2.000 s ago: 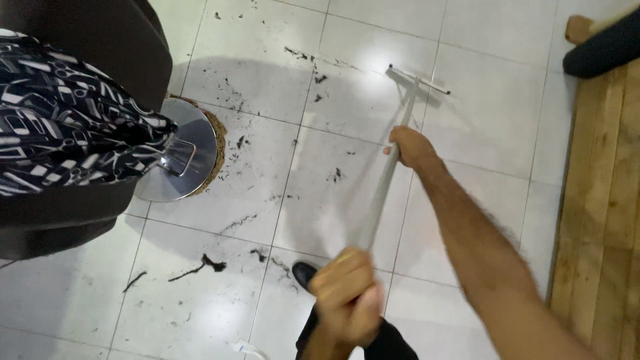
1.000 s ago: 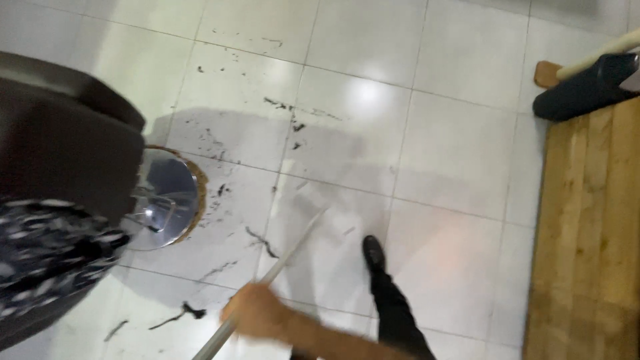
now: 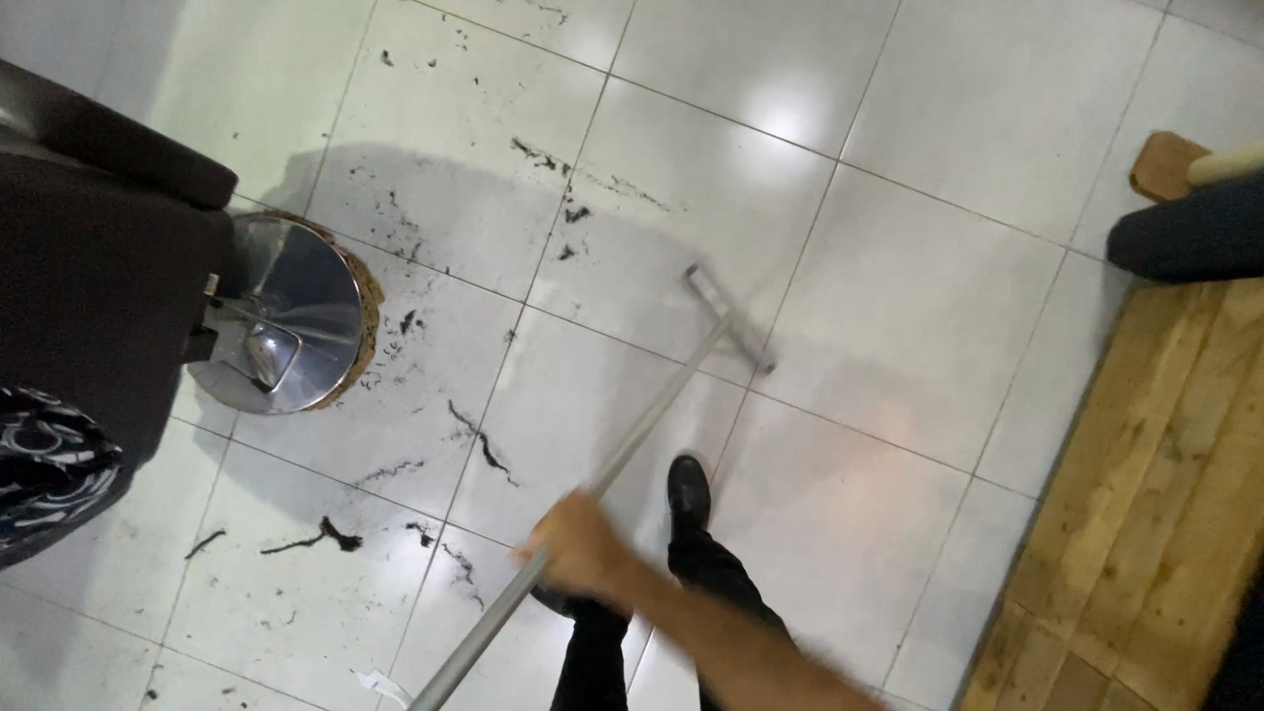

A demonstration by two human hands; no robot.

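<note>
My right hand (image 3: 578,548) grips the metal pole (image 3: 652,410) of a floor squeegee, low in the view, its forearm reaching in from the lower right. The squeegee head (image 3: 729,321) rests on or just above the white tiles, slightly blurred. My left hand is out of view, and so is the pole's upper end past the bottom edge. Dark hair clippings (image 3: 341,535) lie scattered on the floor, some in thin strands (image 3: 484,444), others in small tufts (image 3: 576,213) left of the squeegee head.
On the left stands a dark salon chair (image 3: 99,267) with a round chrome base (image 3: 296,316) and a patterned black-and-white cloth (image 3: 44,464). A wooden platform (image 3: 1126,494) is at right, beside a dark cylindrical object (image 3: 1185,232). My black shoe (image 3: 688,489) is below the squeegee head.
Two seconds ago both hands were in view on the pole; now only the right is. The squeegee head, hard to make out one second ago, shows again. More of the chair's cloth showed two seconds ago.
</note>
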